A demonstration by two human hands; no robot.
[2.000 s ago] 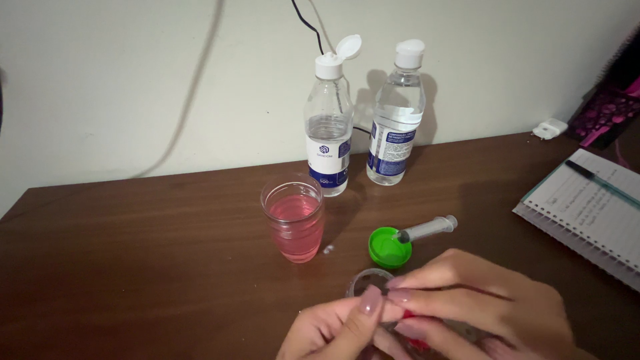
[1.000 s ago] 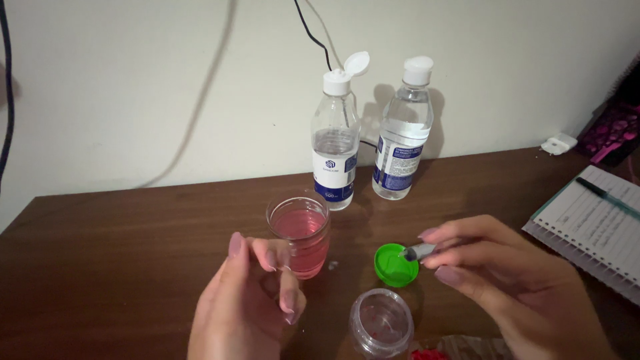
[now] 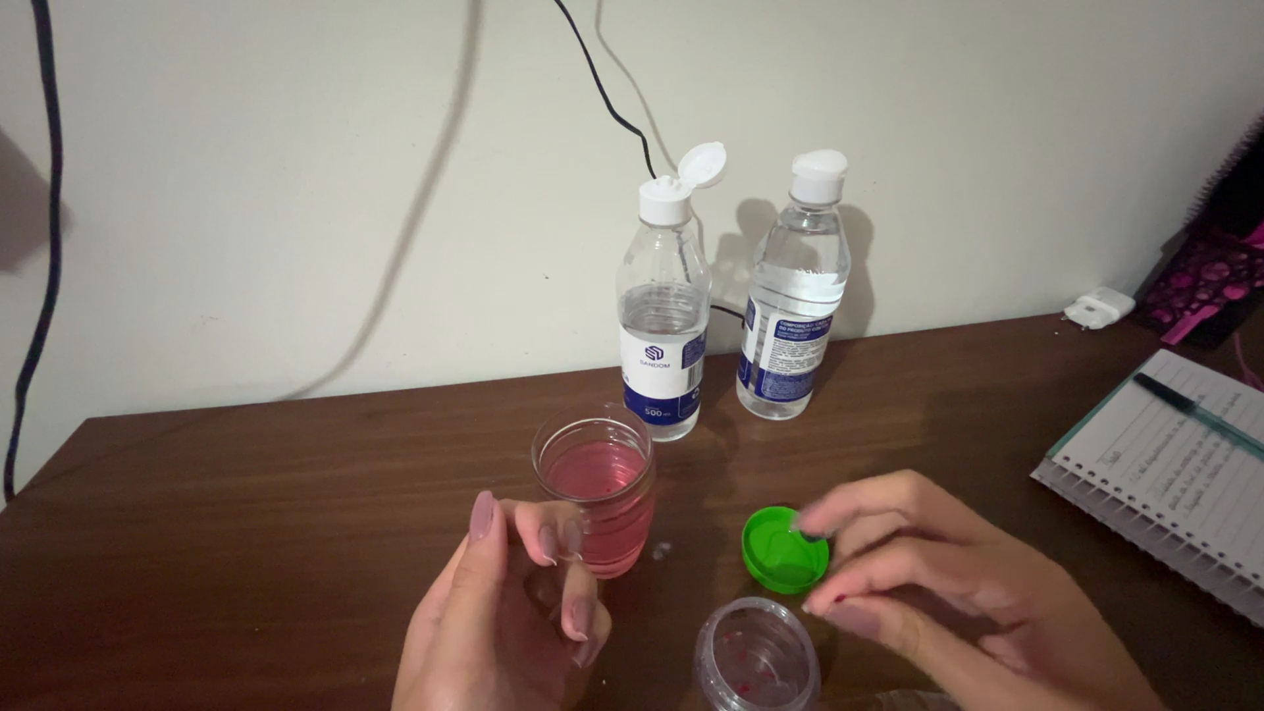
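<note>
My left hand (image 3: 513,592) is raised with curled fingers beside a ribbed glass of pink liquid (image 3: 600,494); something clear may be at its fingertips. My right hand (image 3: 938,583) has its thumb and index finger close together, with a tiny red speck at the index fingertip. Its upper fingers cover most of a syringe, whose dark end (image 3: 812,536) shows over a green plastic cap (image 3: 775,563); whether they hold it is unclear. Between the hands, nearer me, stands a clear plastic jar (image 3: 758,657) with small red bits inside.
Two clear plastic bottles stand by the wall, the left one (image 3: 664,316) with its flip cap raised, the right one (image 3: 795,296) capped. A spiral notebook (image 3: 1165,474) with a pen (image 3: 1200,413) lies at right, near a white plug adapter (image 3: 1098,308) and a black cable (image 3: 602,84).
Two seconds ago my hands were together over the jar; now they are apart, the left one beside the glass. The syringe, plainly seen then, is mostly hidden behind my right fingers.
</note>
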